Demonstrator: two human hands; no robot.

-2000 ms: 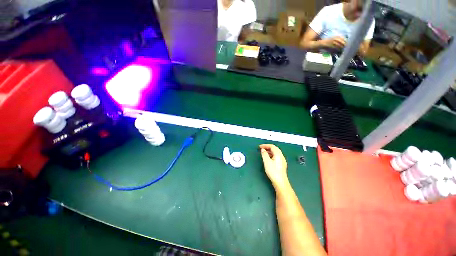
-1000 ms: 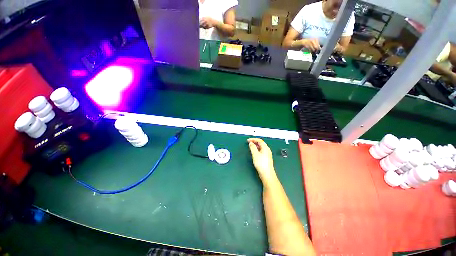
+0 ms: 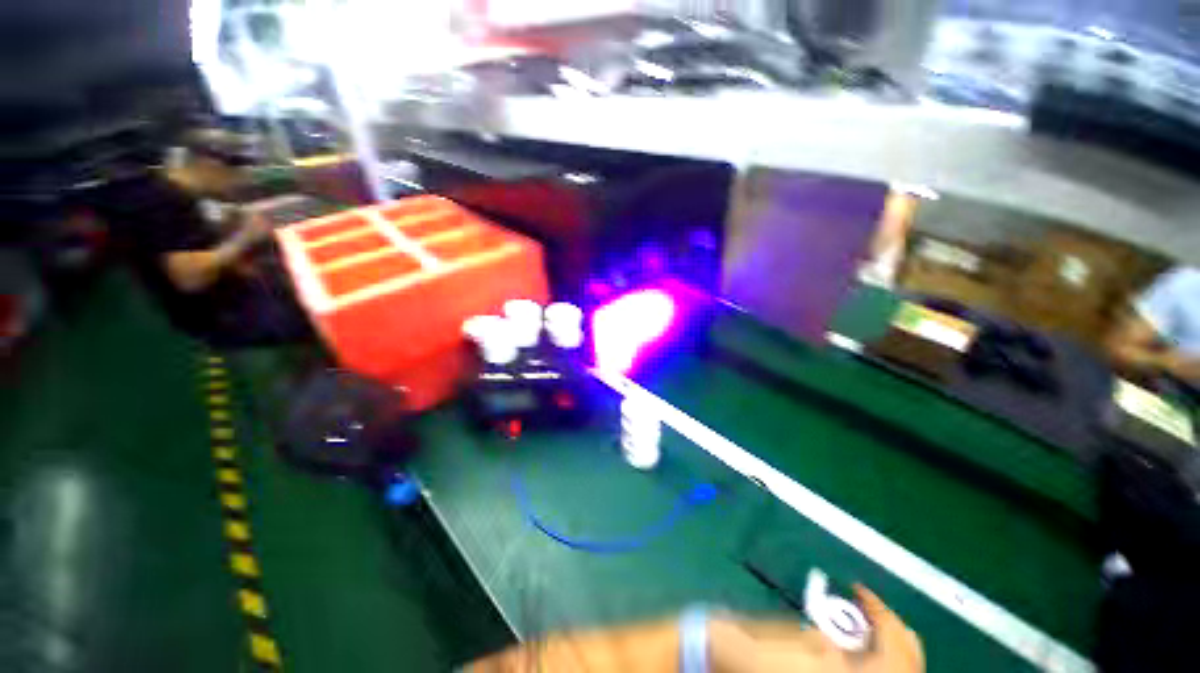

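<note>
The round white unit [image 3: 837, 618] with its small flap lies at the lower right by the end of the black lead [image 3: 774, 581]. My left hand [image 3: 875, 647], with a pale band at the wrist, reaches in from the bottom edge and its fingers are at the unit. Blur and the picture's edge hide whether they grip it. My right hand cannot be made out. The blue cable [image 3: 599, 542] curves from the black box [image 3: 526, 401] towards the black lead. White stacked units [image 3: 524, 324] stand on the box and another stack [image 3: 641, 434] stands beside it.
A red divided bin [image 3: 421, 309] stands left of the box. A glowing panel [image 3: 634, 329] is behind it. A white strip [image 3: 816, 506] crosses the green bench. People sit at far left and at the right edge. Yellow-black floor tape runs at left.
The view has swung left and blurred; the red mat has left the picture. The bare right arm has gone from view, and my banded left arm has come in at the unit.
</note>
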